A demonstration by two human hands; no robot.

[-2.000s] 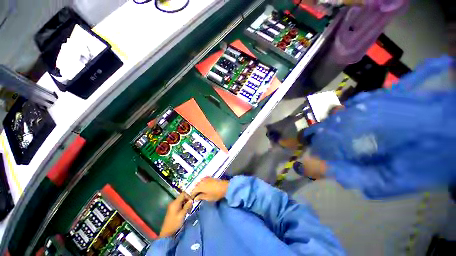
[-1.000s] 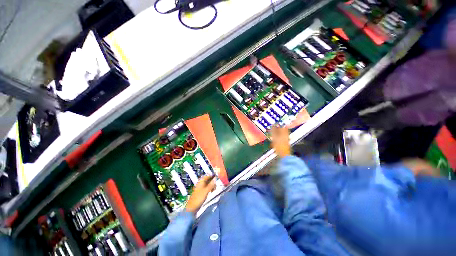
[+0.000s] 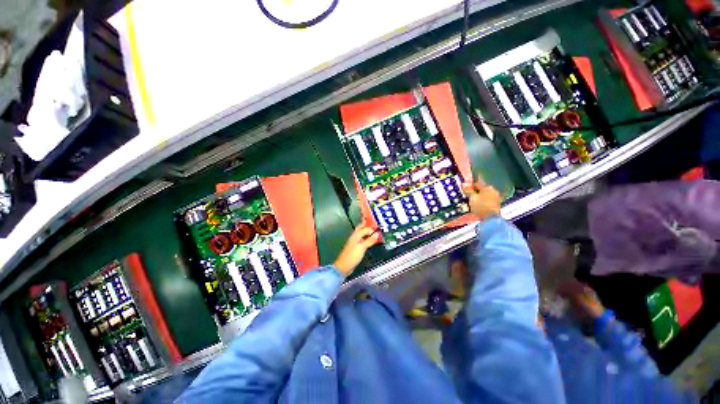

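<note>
A capacitor-type power board (image 3: 410,177) in an open metal tray lies in front of me on the green line surface. Red pads (image 3: 448,118) show under and beside it. My left hand (image 3: 359,247) is at the tray's lower left edge, and my right hand (image 3: 482,199) is at its right edge. The fingers of both hands touch the tray's sides. A three-coil power board (image 3: 241,252) lies to the left, with a red pad (image 3: 294,213) beside it. Another three-coil board (image 3: 545,110) lies to the right.
More boards (image 3: 118,319) lie at the far left and one (image 3: 659,51) at the far right. A silver edge rail (image 3: 395,264) runs before me. A black bin (image 3: 99,95) with white contents stands on the white shelf (image 3: 229,55). A dark cable crosses the right board. Another person's sleeve (image 3: 592,355) shows lower right.
My left hand has left the three-coil board and moved right to the capacitor-type board. My right hand has moved to that board's right edge. The board now sits straighter, and the view has shifted right.
</note>
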